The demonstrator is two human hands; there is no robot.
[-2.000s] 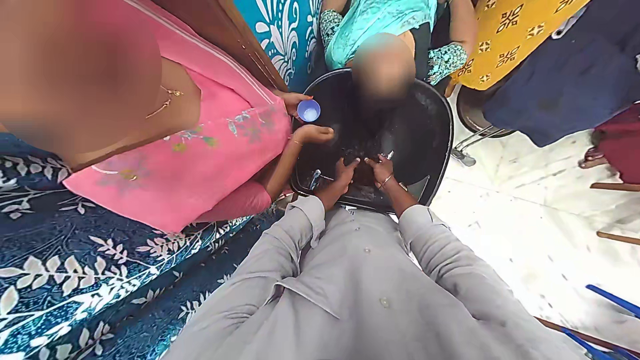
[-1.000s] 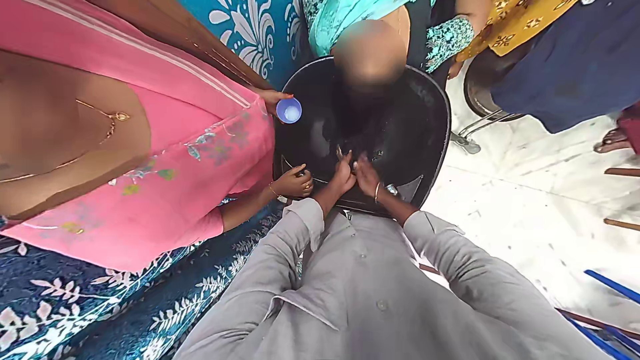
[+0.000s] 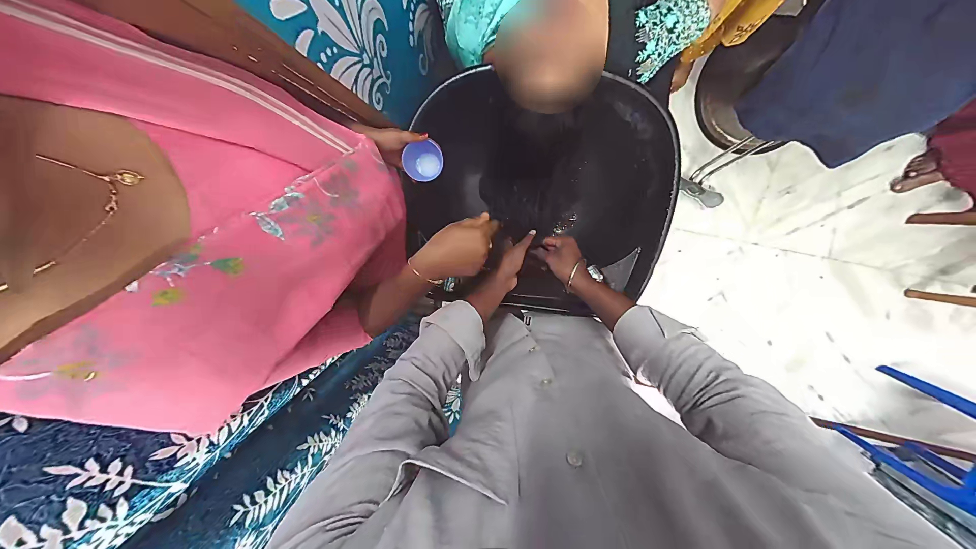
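A black wash basin (image 3: 640, 175) stands in front of me, and a person leans back with their head at its far rim. Their dark wet hair (image 3: 526, 168) hangs down inside it. My left hand (image 3: 512, 263) is at the lower ends of the hair, fingers pointing forward. Close beside it, my right hand (image 3: 560, 255) has bent fingers at the hair ends; whether either hand grips strands is unclear. Another person's hand (image 3: 457, 248) reaches in just left of my left hand. That person's other hand holds a small blue cup (image 3: 422, 160) over the basin's left rim.
At the left stands the person in pink clothing (image 3: 305, 305), close against my left arm. A metal footrest (image 3: 701, 192) is right of the basin on the pale floor. Blue chair parts (image 3: 915, 457) are at lower right, and a person's foot (image 3: 917, 169) is at far right.
The co-worker's lower hand has moved from the basin's left edge in over the hair ends, beside my left hand. My hands have moved slightly apart.
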